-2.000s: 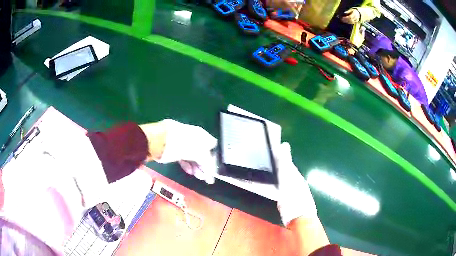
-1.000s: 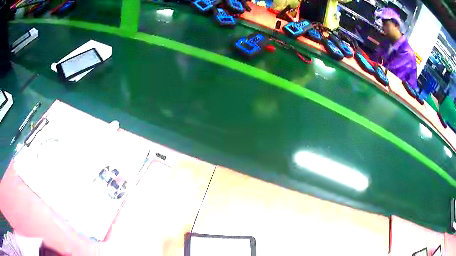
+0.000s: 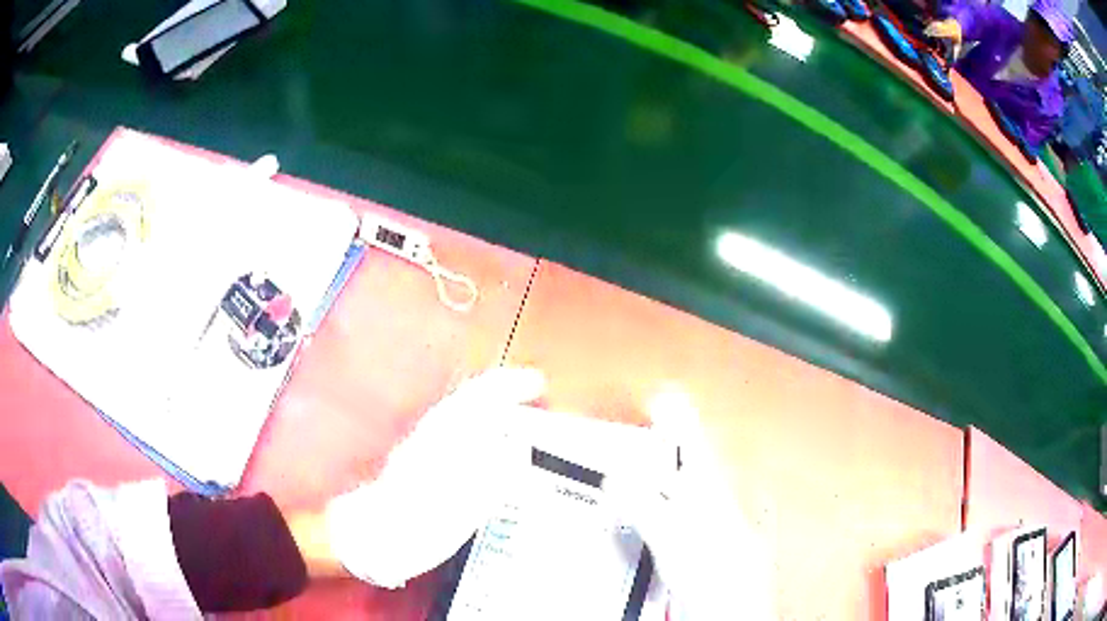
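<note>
An e-reader (image 3: 546, 564) with a black frame and a lit grey-white screen with text lies at the bottom centre, its lower part cut off by the picture's edge. A white block with a dark printed bar (image 3: 567, 467) shows at its upper end. My left hand (image 3: 443, 473), in a white glove, holds its left side. My right hand (image 3: 710, 522), also white-gloved and strongly overexposed, is on its right side. Glare hides the finger detail.
Left on the red mat is a clipboard with papers (image 3: 170, 400), yellow tape rolls (image 3: 97, 255) and a dark item (image 3: 261, 318). A small meter (image 3: 395, 237) lies beside it. Several e-readers (image 3: 957, 597) stand lower right. Another (image 3: 206, 34) lies on the green conveyor.
The view has tilted down. Both hands and an e-reader, over the conveyor two seconds ago, are now over the mat. One second ago only a device's top edge showed at the bottom.
</note>
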